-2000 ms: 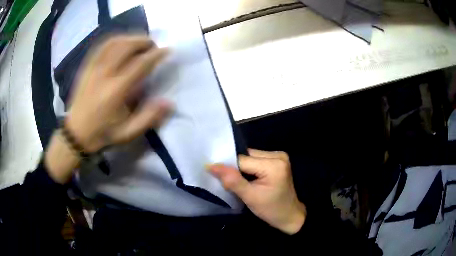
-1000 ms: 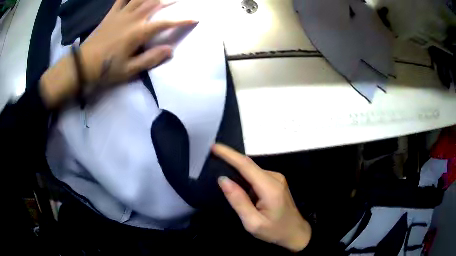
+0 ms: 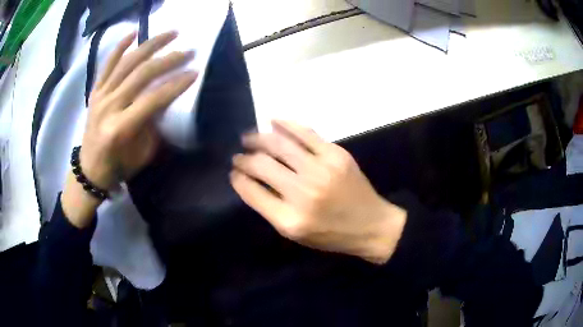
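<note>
The pale garment body with dark strips lies at the left, partly over the table's front edge. A dark fabric panel lies on it, narrowing to a point at the top; its lower part merges with the dark clothing. My left hand is over the garment, fingers spread and slightly blurred, with no hold visible. My right hand is at the dark panel's right edge, fingers bent and blurred. Whether it grips the fabric cannot be told.
The white machine table has a dark seam line at the back. Grey curved pieces lie at the top right. Black and white cut pieces are at the lower right. Green material is at the top left.
The dark side of the panel now shows where its pale side lay. My left hand has moved down and opened over the garment. My right hand has moved up.
</note>
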